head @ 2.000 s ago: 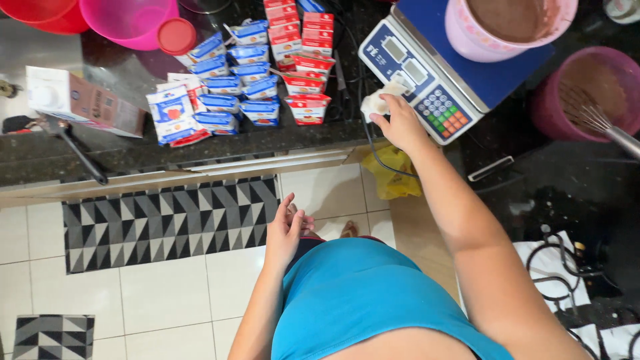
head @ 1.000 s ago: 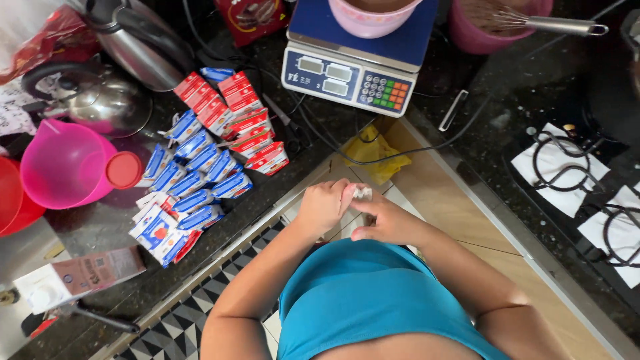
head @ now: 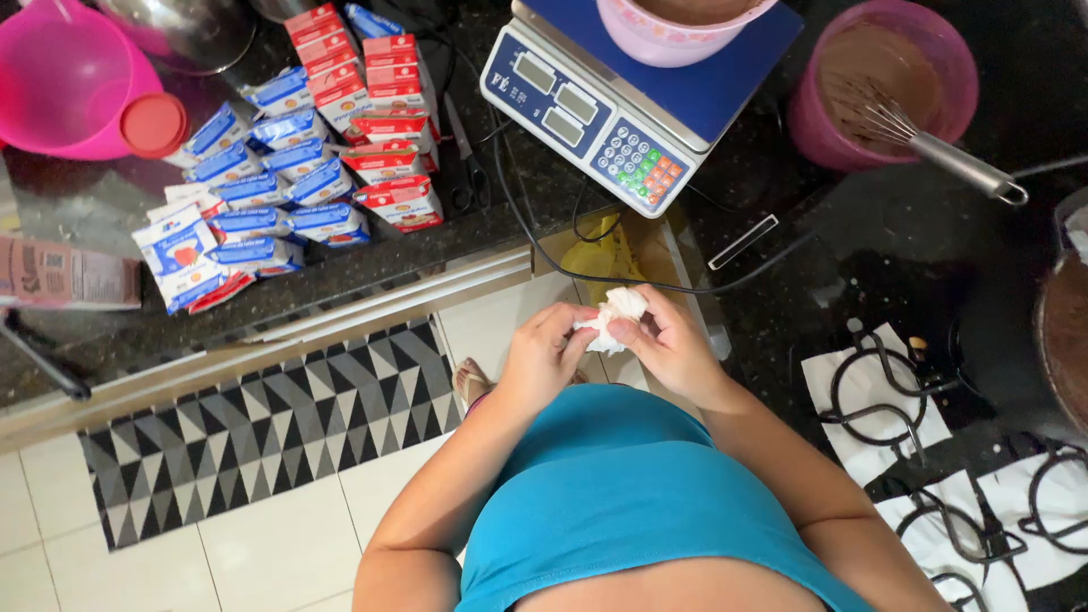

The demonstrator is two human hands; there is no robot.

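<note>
In front of my body, over the gap by the counter's corner, my left hand [head: 551,350] and my right hand [head: 671,340] both pinch a crumpled white paper or cloth [head: 618,319]. Beyond them on the black counter stands a digital scale [head: 595,119], its keypad side toward me. A pink bowl [head: 680,34] of brown mixture rests on the scale's blue platform. Right of the scale, a metal whisk [head: 943,157] leans in a magenta bowl [head: 952,68] that also holds brown mixture.
Blue-and-white cartons [head: 289,132] and red cartons [head: 399,200] stand in rows at the left, near scissors [head: 469,183] and a pink bowl [head: 76,76]. A black cable [head: 544,255] droops over the counter corner. At right are burner grates [head: 875,399] and a dark pan [head: 1003,340].
Two seconds ago my right hand was at the scale's front edge with the white wad and my left hand hung apart. Both hands are now together on the wad, near my body. The view has swung.
</note>
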